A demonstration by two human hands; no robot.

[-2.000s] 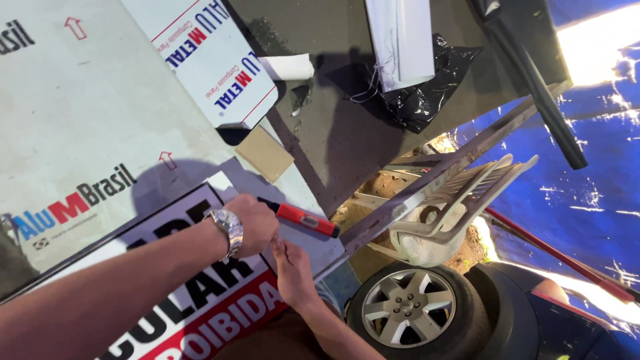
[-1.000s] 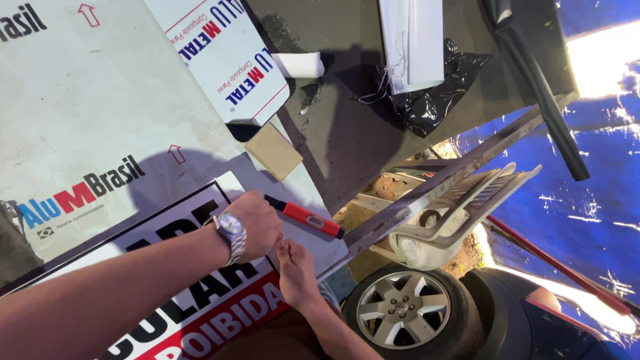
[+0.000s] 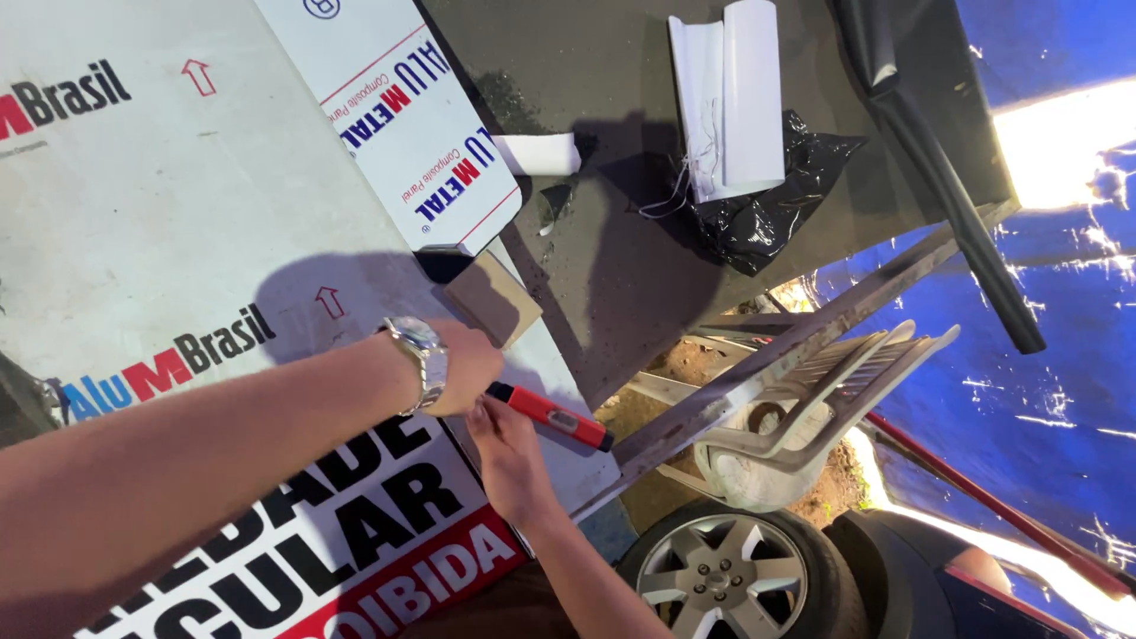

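A printed sign panel point(image 3: 382, 524) with black letters and a red band lies at the bottom left on a pale composite sheet. My left hand point(image 3: 466, 364), with a metal-banded watch at the wrist, is at the sign's upper right corner; its fingers are bent and mostly hidden. My right hand point(image 3: 512, 457) is just below it at the sign's right edge, thumb up, close to or touching my left. What the fingers hold cannot be seen. A red and black handheld tool point(image 3: 555, 417), perhaps a cutter, lies on the sheet right beside both hands.
A brown block point(image 3: 493, 299) lies by a composite panel offcut point(image 3: 426, 133). Farther off are a white roll point(image 3: 753, 98), a black plastic bag point(image 3: 754, 231) and a black tube point(image 3: 967, 204). Past the table's metal edge point(image 3: 781, 364) are stacked plastic chairs point(image 3: 816, 426) and a wheel point(image 3: 723, 577).
Both hands stay close together at the sign's corner, and the red and black tool lies beside them throughout. The view has shifted slightly.
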